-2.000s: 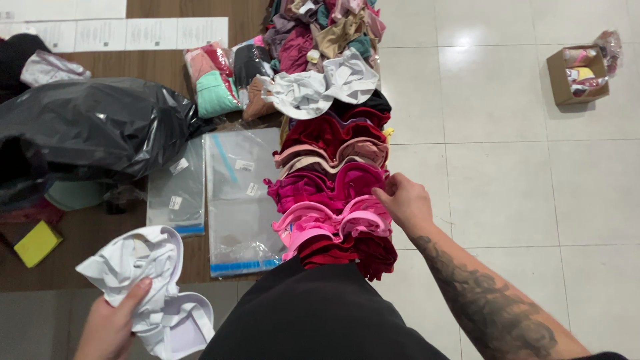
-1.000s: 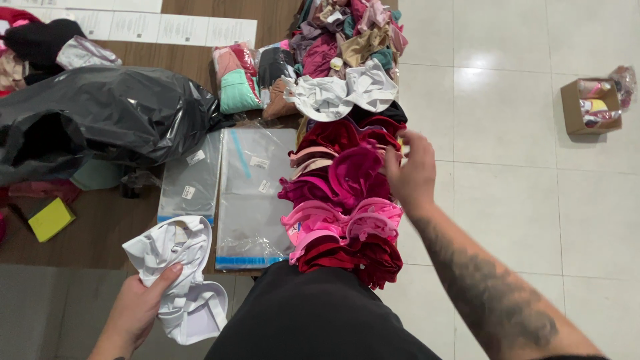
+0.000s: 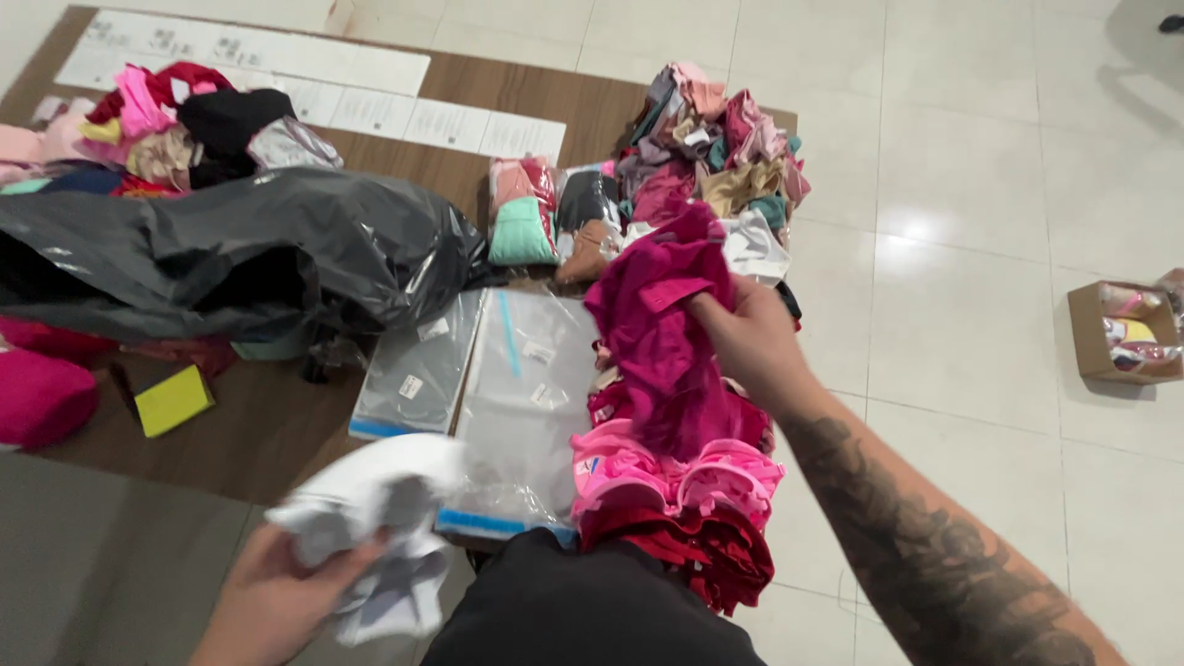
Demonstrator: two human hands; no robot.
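Note:
My left hand [image 3: 287,578] grips a white bra [image 3: 379,518], blurred, low at the left, just off the table's front edge. In my right hand [image 3: 754,338] is a magenta bra [image 3: 661,314], lifted above the row of bras and hanging from the fingers. Beneath it, pink bras [image 3: 624,472] and dark red bras [image 3: 703,546] lie nested in a row beside my body. Another white bra [image 3: 754,248] lies behind the lifted one, partly hidden by it. Left of the row lie clear plastic bags [image 3: 527,416] with blue strips.
A black plastic bag [image 3: 370,250] lies on the wooden table [image 3: 287,462], with a yellow pad [image 3: 174,400] near it. Further back are packed garments [image 3: 523,217], printed sheets [image 3: 444,125] and a heap of mixed garments [image 3: 666,176]. A cardboard box [image 3: 1101,338] stands on the floor at right.
My right hand has taken hold of a magenta bra and raised it from the row. The left hand still holds the white bra. The view has shifted.

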